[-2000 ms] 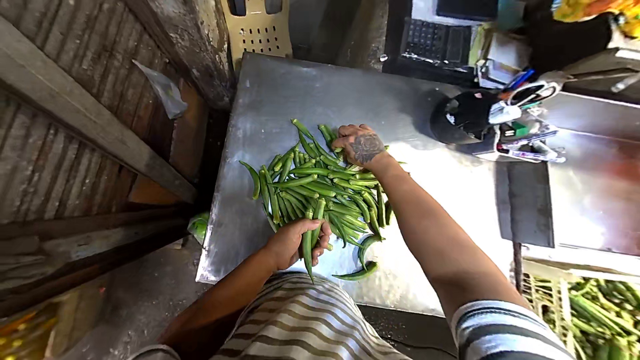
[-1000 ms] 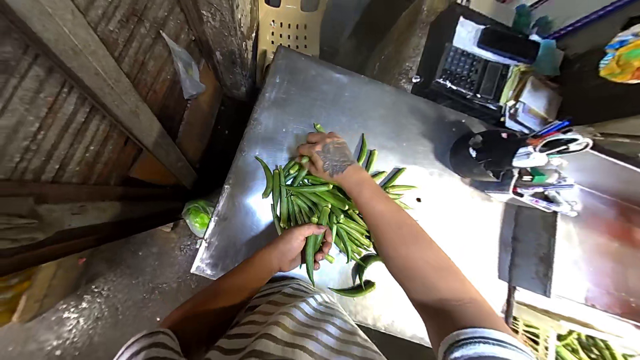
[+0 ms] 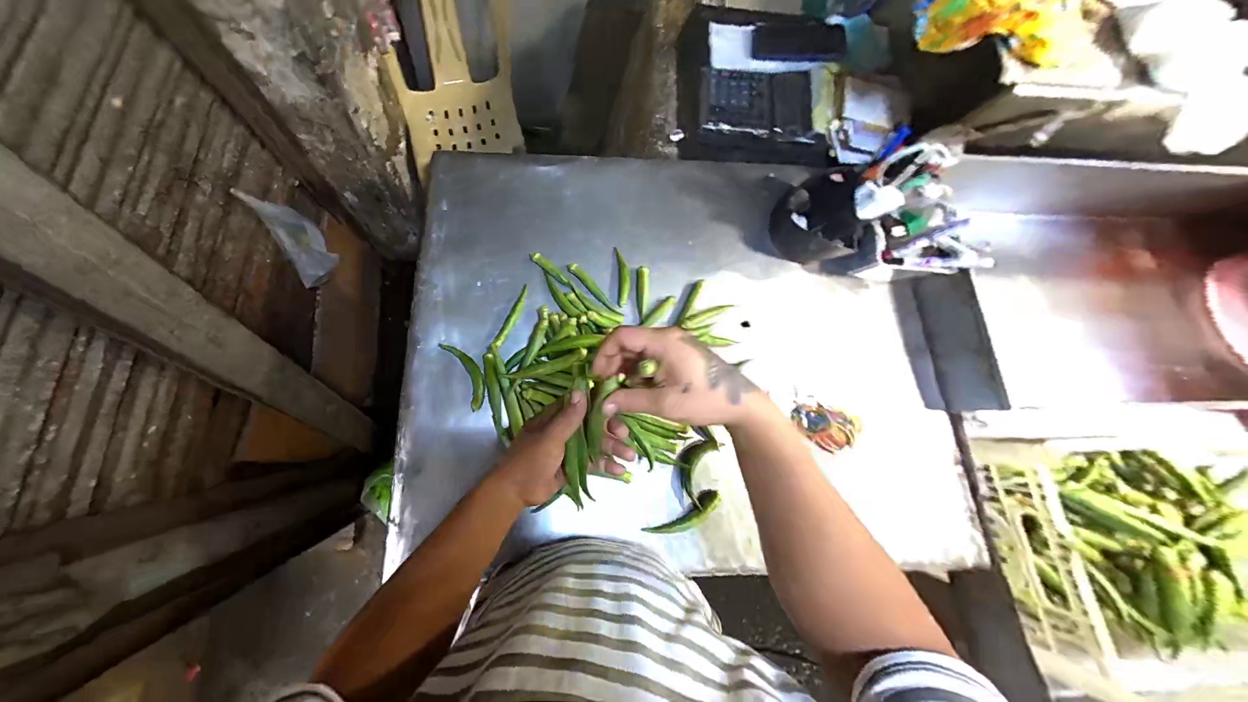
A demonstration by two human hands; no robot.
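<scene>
Green okra pods (image 3: pixel 556 346) lie in a loose heap on a metal tabletop (image 3: pixel 526 210). Low over the near side of the heap, my left hand (image 3: pixel 551 448) holds a small bunch of pods pointing toward me. Just right of it, my right hand (image 3: pixel 673 375) has its thumb and fingers around okra, close to the top of that bunch. Two curved dark green pods (image 3: pixel 692 512) rest apart near the table's front edge. Rubber bands (image 3: pixel 827 426) lie in a tangle right of my right forearm.
A black holder (image 3: pixel 814 219) with pens and scissors stands at the table's back right. Behind it are a calculator (image 3: pixel 741 97) and papers. A crate of green vegetables (image 3: pixel 1150 536) sits at the right. A beige plastic chair (image 3: pixel 468 117) is beyond the back left edge; a timber post borders the left.
My right hand has come from the far side of the heap toward my left hand. Several pods at the heap's far side lie more spread out. The left hand still holds its bunch.
</scene>
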